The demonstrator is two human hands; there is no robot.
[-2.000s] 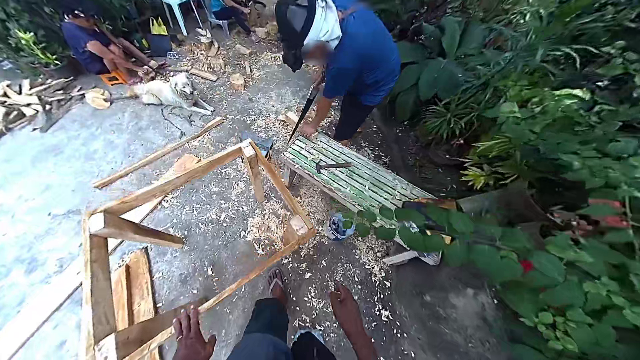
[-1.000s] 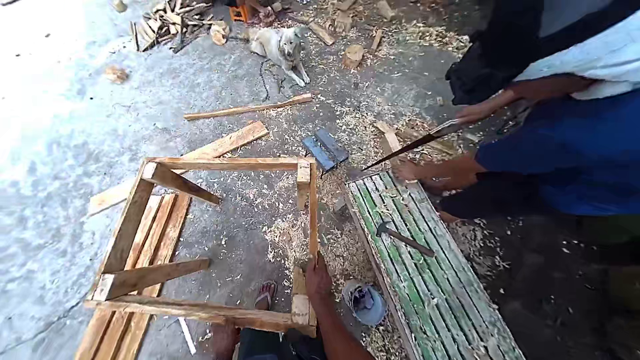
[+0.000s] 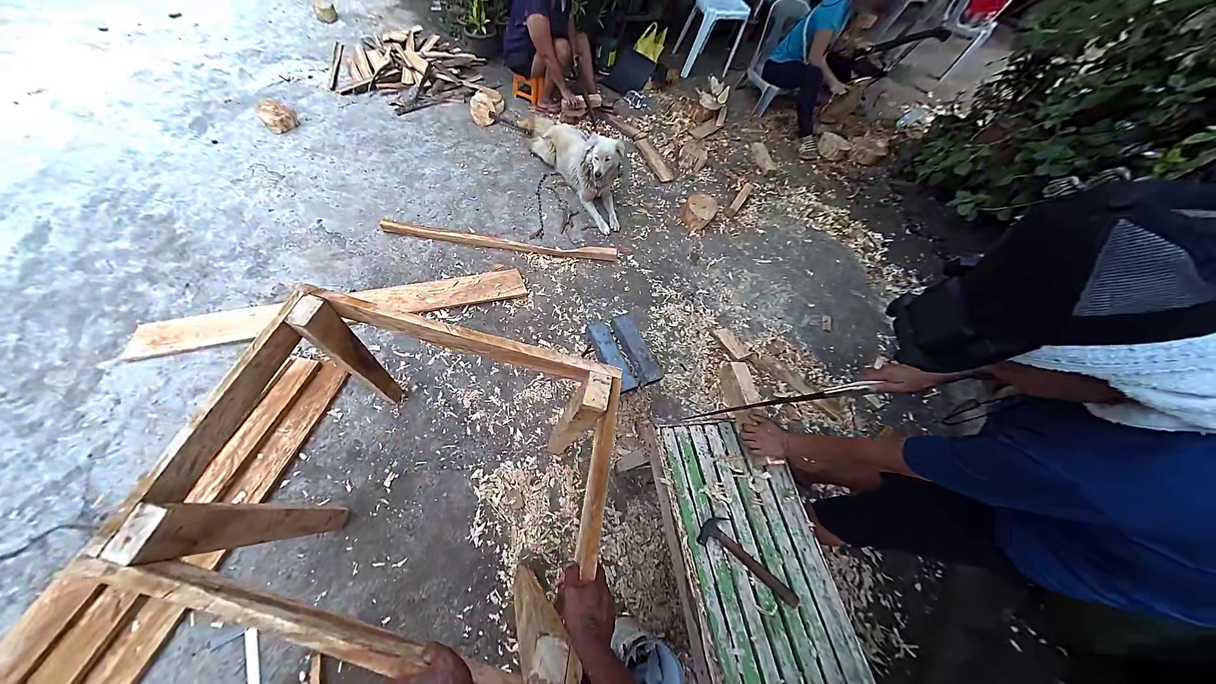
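Note:
A rectangular wooden frame with short tapered legs (image 3: 456, 338) fills the lower left, its legs pointing inward and down in the view. My right hand (image 3: 587, 613) grips the frame's right rail near the bottom edge. At the bottom centre, my left hand (image 3: 439, 665) is closed on the near rail, mostly cut off by the view's edge. To the right stands a slatted bench (image 3: 750, 570) with worn green and white paint, and a hammer (image 3: 750, 560) lies on it. A co-worker holds a handsaw (image 3: 788, 401) at the bench's far end.
Planks (image 3: 237, 328) lie on the concrete beside and under the frame. A narrow wood strip (image 3: 494, 241), blue-grey metal pieces (image 3: 624, 350) and wood shavings are beyond it. A white dog (image 3: 584, 169) lies farther off, near seated people and a pile of split wood (image 3: 408, 65).
Two seconds ago my hands were open and off the frame; now both are on it. The frame has turned and tilted since one second ago. The view has shifted strongly.

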